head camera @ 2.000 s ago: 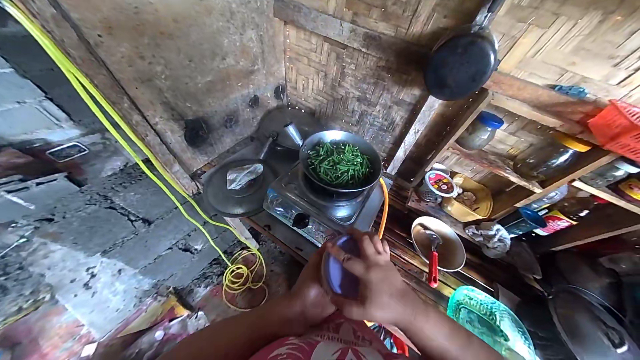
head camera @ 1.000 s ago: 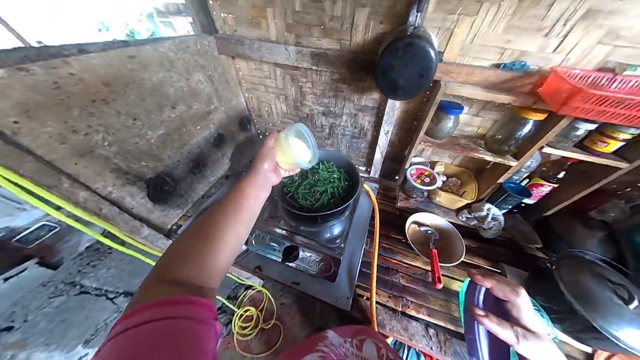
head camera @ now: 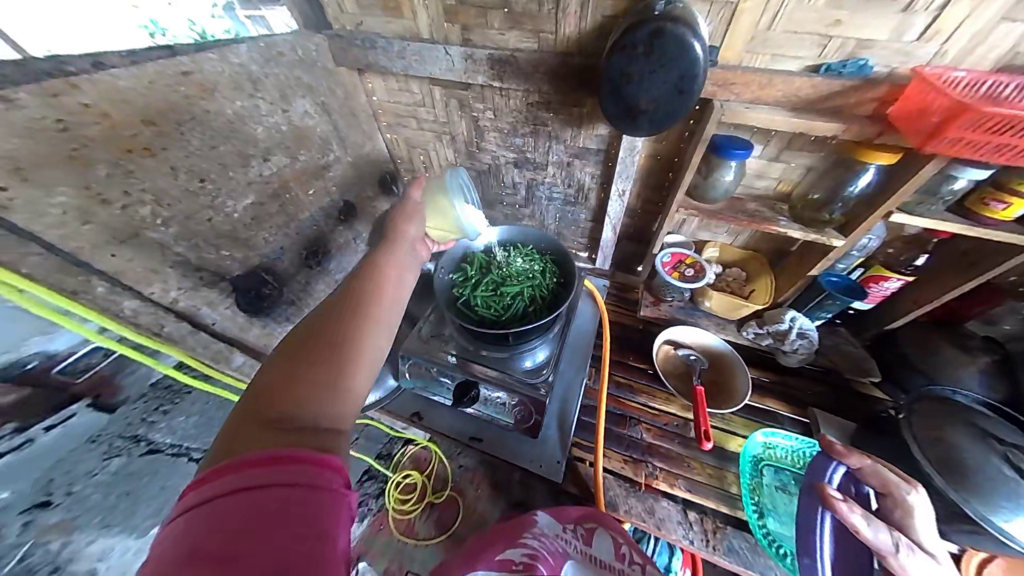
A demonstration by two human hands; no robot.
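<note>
My left hand grips a translucent plastic container, tilted so that white granules fall from its mouth into a dark wok. Chopped green beans lie in the wok, with some white bits on top. The wok rests on a tabletop gas stove with a black knob. At the lower right, my right hand holds a purple lid over the edge of a green plastic tray.
Right of the orange gas hose, a bowl holds a red-handled spoon on bamboo slats. Shelves carry jars and a yellow container. A black pan hangs above. A lidded pot stands far right.
Two seconds ago both hands were together on the purple-lidded container; they have since moved apart, left to the wok and right to the tray. White granules now fall from the container. The view has swung.
</note>
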